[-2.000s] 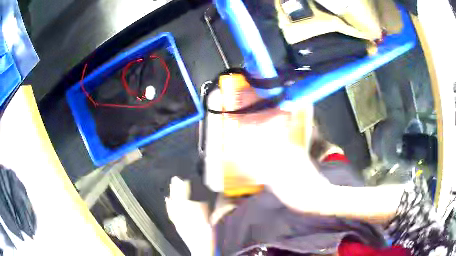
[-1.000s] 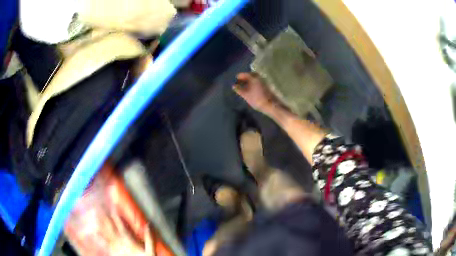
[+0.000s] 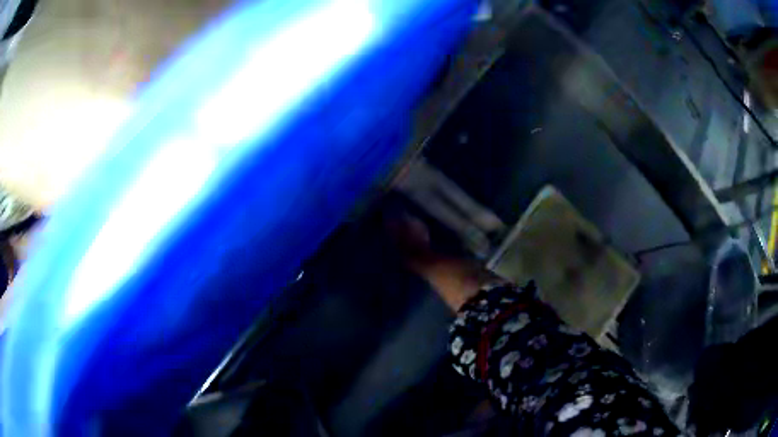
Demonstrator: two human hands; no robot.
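Observation:
A blue plastic crate (image 3: pixel 281 179) fills the left and upper part of the view, very near the camera and blurred. The beige-grey foot pedal (image 3: pixel 567 265) lies right of centre on its bar. My right hand (image 3: pixel 418 243) reaches in beside the pedal, in deep shadow between the crate and the pedal. Its forearm wears a black sleeve with white flowers and a red band. The fingers are too dark to tell whether they hold anything. My left hand is not in view.
A metal bar (image 3: pixel 452 201) joins the pedal's upper left side. A dark frame rail (image 3: pixel 631 128) runs down the right. A clear greyish bag or bin (image 3: pixel 731 286) stands at the right, with dark material below it. A pale, blurred surface (image 3: pixel 60 102) shows at upper left.
The view has moved down under the table. The crate's edge now looms much larger. My left hand, seen blurred at lower left before, has left the view. My right hand stays beside the pedal.

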